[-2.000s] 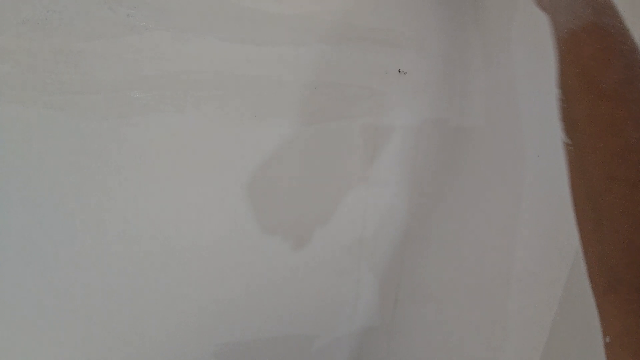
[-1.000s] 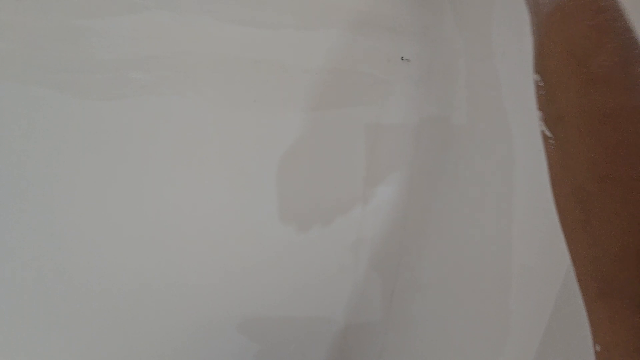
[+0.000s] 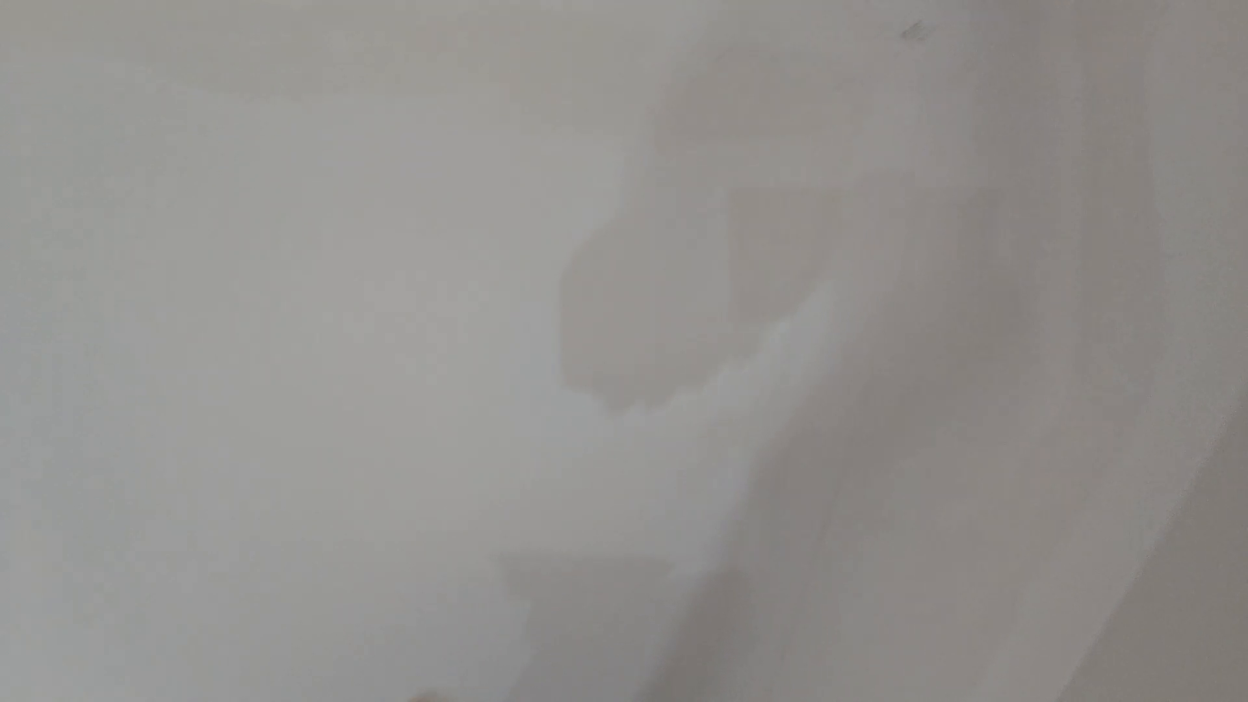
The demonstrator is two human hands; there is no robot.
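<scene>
A pale, smooth wall-like surface [image 3: 341,292] fills the head view, with uneven lighter and darker patches on it. A greyish patch with a ragged lower edge [image 3: 643,312] lies near the middle. Higher up at the right is a small dark mark [image 3: 914,31]. Neither of my hands can be made out. A tiny skin-coloured bit [image 3: 429,696] shows at the bottom edge, too little to tell what it is.
A darker band or shadow [image 3: 877,370] runs down the right part of the surface. At the lower right, a slanted edge borders a darker grey area [image 3: 1180,595].
The bare forearm with white specks, at the right side in both earlier frames, is gone from view.
</scene>
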